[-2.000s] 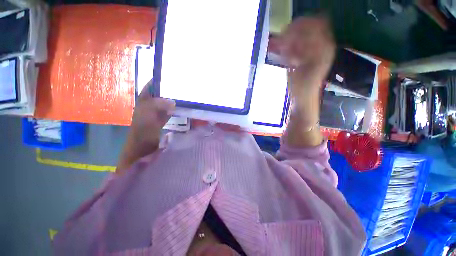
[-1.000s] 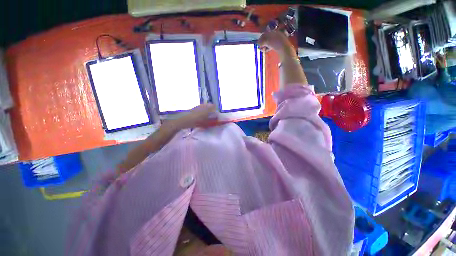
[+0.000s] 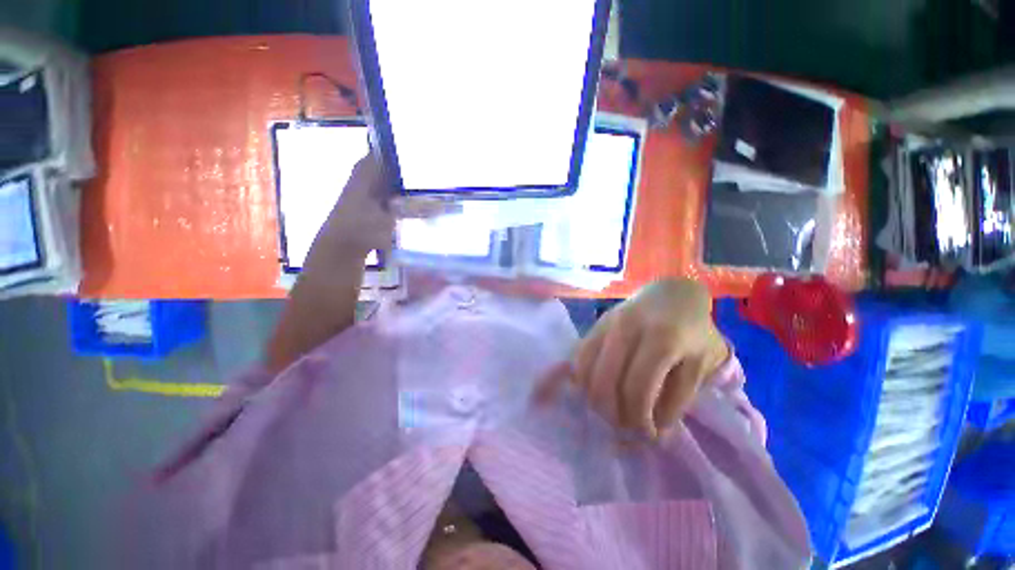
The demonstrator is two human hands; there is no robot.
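Note:
A tablet (image 3: 485,95) with a glowing white screen and dark border is raised close in front of me, its top cut off by the frame's edge. My left hand (image 3: 373,212) holds it at its lower left edge, with the fingers partly hidden. A whitish sleeve shows below its lower edge. Two more lit tablets lie on the mat behind it, one at the left (image 3: 317,195) and one at the right (image 3: 612,200), both partly covered. My right hand (image 3: 651,356) is in front of my chest, blurred, fingers loosely curled, with nothing visible in it.
Dark tablets (image 3: 774,139) in pale sleeves lie at the right of the orange mat (image 3: 184,167). A red round thing (image 3: 804,321) is at the front right edge, above blue bins (image 3: 796,429). Stacked tablets (image 3: 22,223) are at far left. A small blue bin (image 3: 145,326) stands below.
A tablet now stands raised before me in my left hand; a second ago three lay flat on the mat. My right hand has moved from the far cable area back to my chest.

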